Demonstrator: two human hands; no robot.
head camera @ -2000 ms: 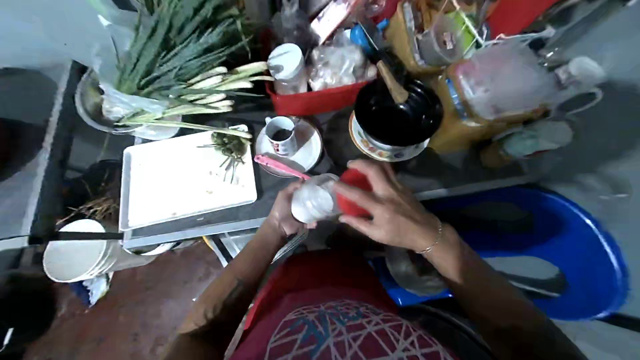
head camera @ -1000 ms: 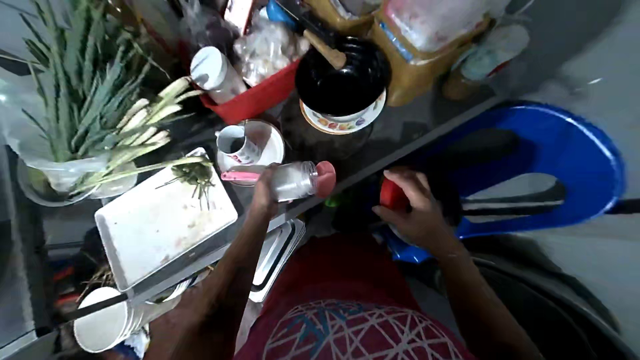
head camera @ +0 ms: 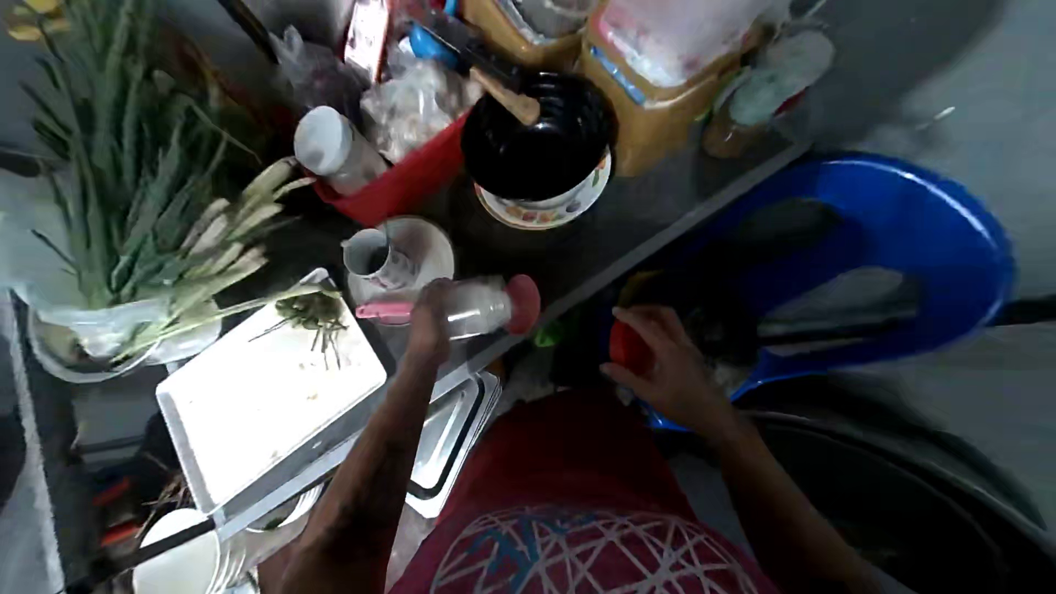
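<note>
My left hand (head camera: 431,318) is closed around a clear jar (head camera: 477,308) that lies tilted sideways over the counter's front edge, with a pink disc-shaped piece (head camera: 523,304) at its right end. A pink handle (head camera: 384,310) sticks out on the other side of that hand. My right hand (head camera: 664,363) holds a red lid (head camera: 630,348) between thumb and fingers, apart from the jar. Just behind the jar, a measuring cup (head camera: 378,256) rests on a white plate (head camera: 439,247).
Left on the counter are a white tray (head camera: 247,412) with herb trimmings and spring onions (head camera: 140,190). Behind stand a red basket (head camera: 412,177), a black pan (head camera: 536,144) on a patterned bowl (head camera: 569,208) and square containers. A blue tub (head camera: 899,190) is at right.
My hands have moved apart; the red lid, close beside the jar two seconds ago, is now away from it in my right hand. The jar has tipped sideways. The view has turned.
</note>
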